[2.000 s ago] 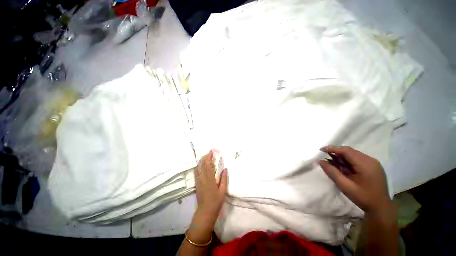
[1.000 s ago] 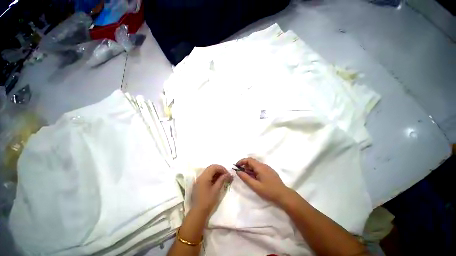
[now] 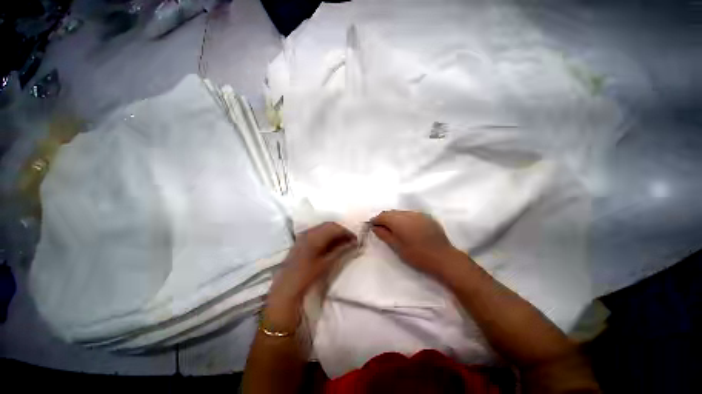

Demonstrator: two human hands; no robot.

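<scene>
A white garment [image 3: 385, 285] lies spread in front of me, on a loosely fanned white pile [image 3: 369, 115] with a small dark printed mark [image 3: 438, 130]. My left hand [image 3: 325, 245] pinches a bit of the garment at its fingertips. My right hand [image 3: 406, 233] is just right of it, with the fingertips of both hands close together. A small dark tip of the thread snips [image 3: 368, 224] shows at my right fingertips; the rest is hidden in the hand. The picture is slightly blurred.
Stacked white garments [image 3: 154, 223] lie at the left, their folded edges showing as ridges. Clear bags with yellowish contents [image 3: 58, 146] lie at the far left. A dark cloth [image 3: 289, 11] shows at the top edge. The white table [image 3: 146, 359] shows its front edge below the stack.
Over two seconds, my right hand has come left from the garment's right side to meet my left hand. Since the last earlier frame, both hands stay close together while the view has shifted.
</scene>
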